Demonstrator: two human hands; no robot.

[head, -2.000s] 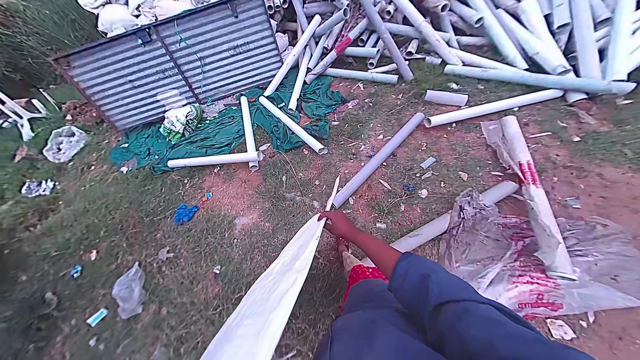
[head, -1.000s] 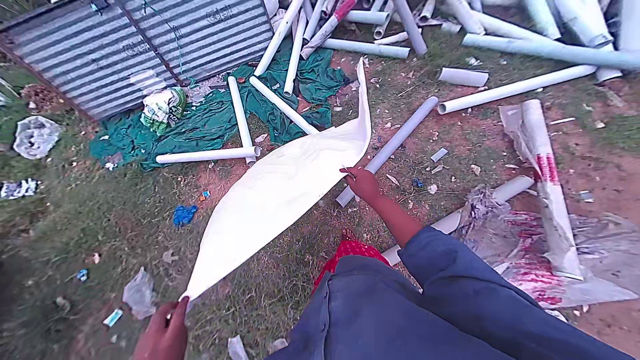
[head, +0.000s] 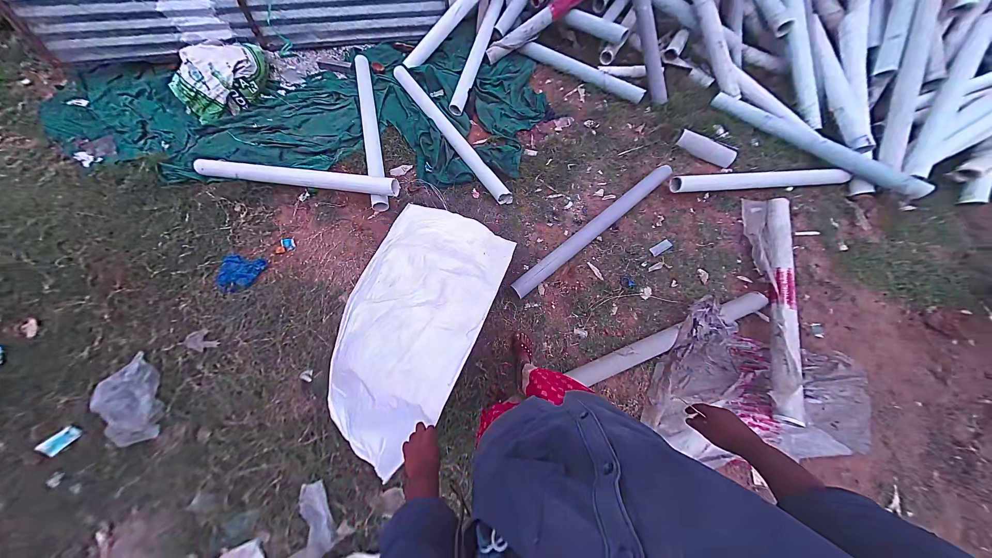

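Note:
My left hand (head: 421, 457) grips the lower right corner of a white woven plastic sack (head: 422, 318), which hangs or lies spread over the grass in front of me. Off to the right, my right hand (head: 717, 426) is away from the sack, above crumpled clear plastic film (head: 833, 403) with red print; its fingers are partly curled, and whether it holds anything is unclear. A grey plastic pipe (head: 593, 231) lies on the ground right of the sack. Near my right hand, a pipe partly wrapped in film (head: 784, 310) crosses the film sheet.
Many pipes (head: 845, 70) are heaped at the upper right. More loose pipes (head: 294, 177) lie on and beside a green cloth (head: 310, 116). A corrugated metal sheet (head: 139, 27) stands at the upper left. Plastic litter (head: 128, 399) is scattered on the grass.
My right hand has let go of the white sack and moved away to the right. The left hand, at the sack's lower end a second ago, still holds it. The view has shifted.

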